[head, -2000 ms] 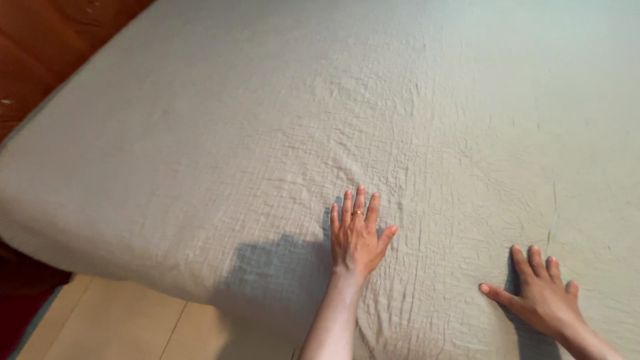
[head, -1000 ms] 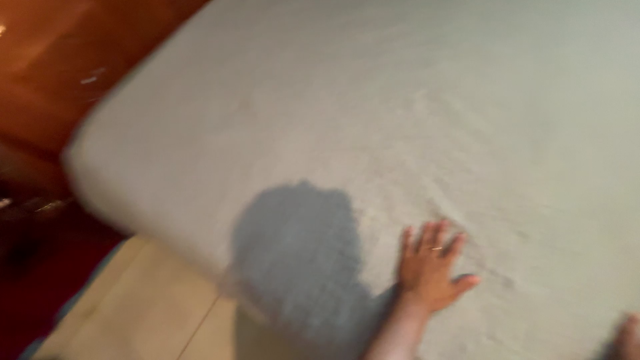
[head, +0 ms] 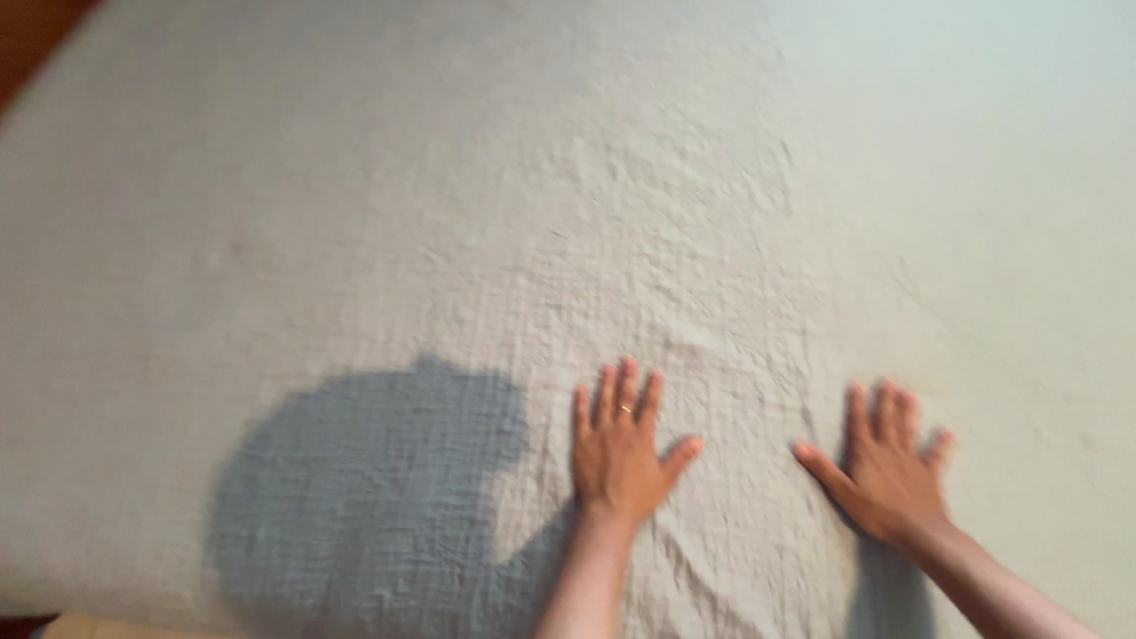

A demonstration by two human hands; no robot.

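A pale, crinkled fabric sheet covers a broad, flat surface with a rounded edge, which looks like a mattress. Palm down on it, at the lower middle, lies my left hand, fingers spread, with a thin ring on one finger. To its right my right hand is also palm down on the sheet, fingers apart and thumb toward the left hand. Neither hand holds anything. Fine wrinkles run through the fabric between and beyond the hands, and a few larger folds show beside my left wrist.
Reddish-brown wood shows past the sheet's edge at the upper left. A bit of light tiled floor is visible at the lower left. A dark shadow falls across the sheet left of my left hand.
My right hand, mostly out of frame one second ago, is fully in view again. The view has shifted, so less of the floor and wood shows.
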